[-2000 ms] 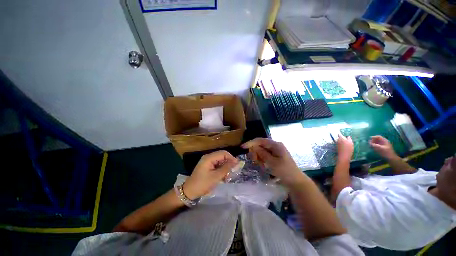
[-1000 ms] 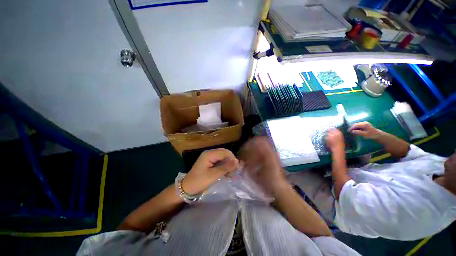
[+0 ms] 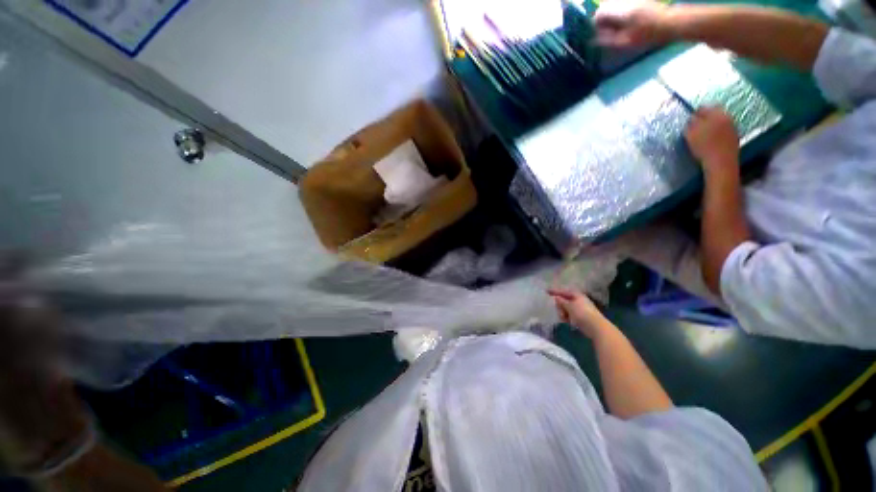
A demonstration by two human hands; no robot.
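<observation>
A long sheet of clear, whitish film or bubble wrap (image 3: 355,300) is stretched across in front of my lap, from the far left to the right. My left hand (image 3: 38,394) is blurred and dark at the left edge, at the film's left end; its fingers are not clear. My right hand (image 3: 573,309) is at the film's right part, with fingers on its edge. A crumpled clear piece (image 3: 471,264) lies behind the film, near the dark surface.
An open cardboard box (image 3: 389,178) with white pieces stands by the white door. On the right, a co-worker's hands (image 3: 713,136) are over silvery sheets (image 3: 615,159) on the green bench, beside a board rack (image 3: 528,67). A blue frame stands at lower left.
My left hand has moved far left and the film is now stretched out wide. My right hand has moved right. The view has tilted, and the co-worker's hands are farther apart.
</observation>
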